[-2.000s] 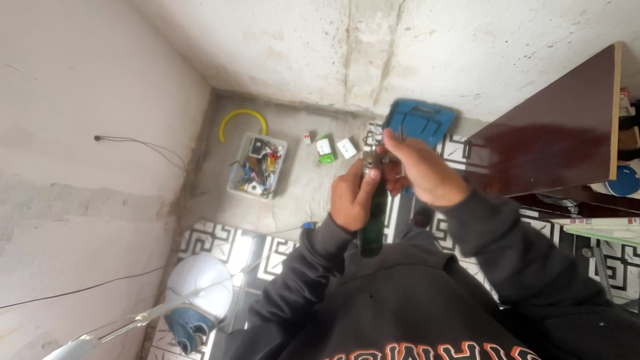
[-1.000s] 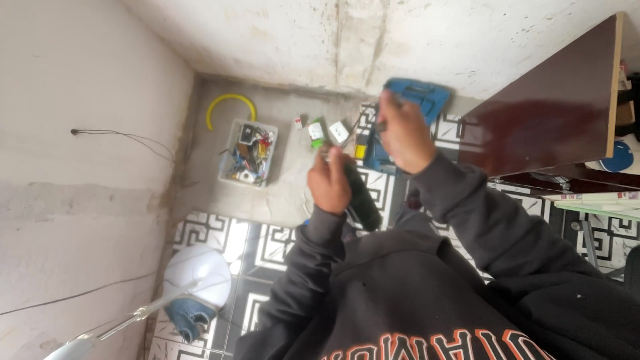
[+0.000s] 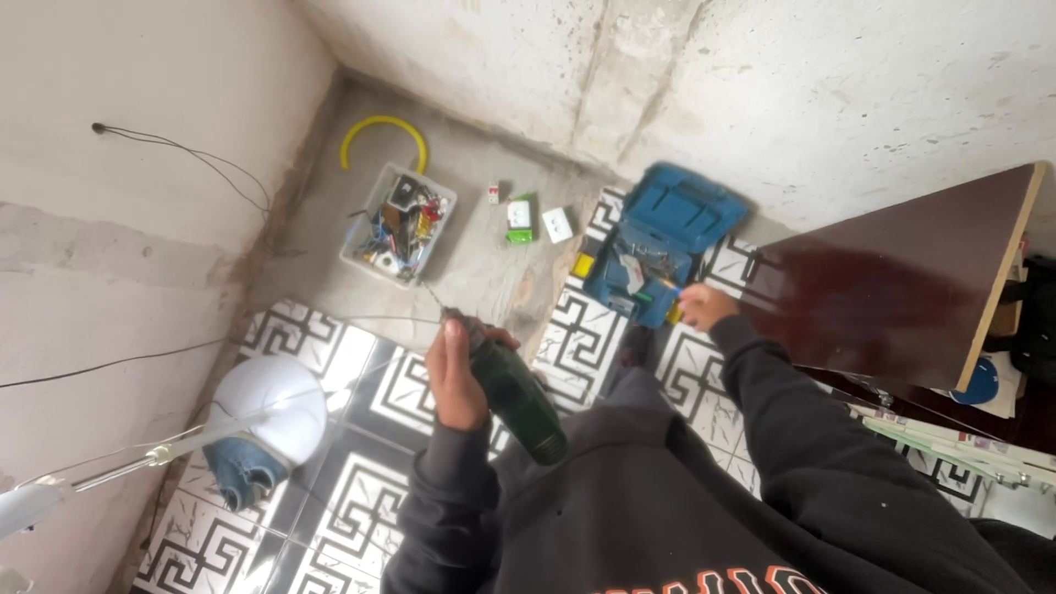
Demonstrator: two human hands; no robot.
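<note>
My left hand is closed around the chuck end of a dark green power drill, with a thin bit pointing up and left from the chuck. My right hand is at the lower right edge of an open blue plastic toolbox. Its fingers are curled beside a small blue and orange item; whether they grip it is unclear. Loose metal pieces and small tools lie inside the toolbox, and a yellow item is at its left side.
A clear plastic bin of tools and a yellow hose stand by the corner. White electrical outlets lie on the concrete. A maroon panel is at right, a white round lamp at left. Wires protrude from the wall.
My hands were together at the drill two seconds ago. My right hand has moved away from it, down to the toolbox. The drill remains in my left hand.
</note>
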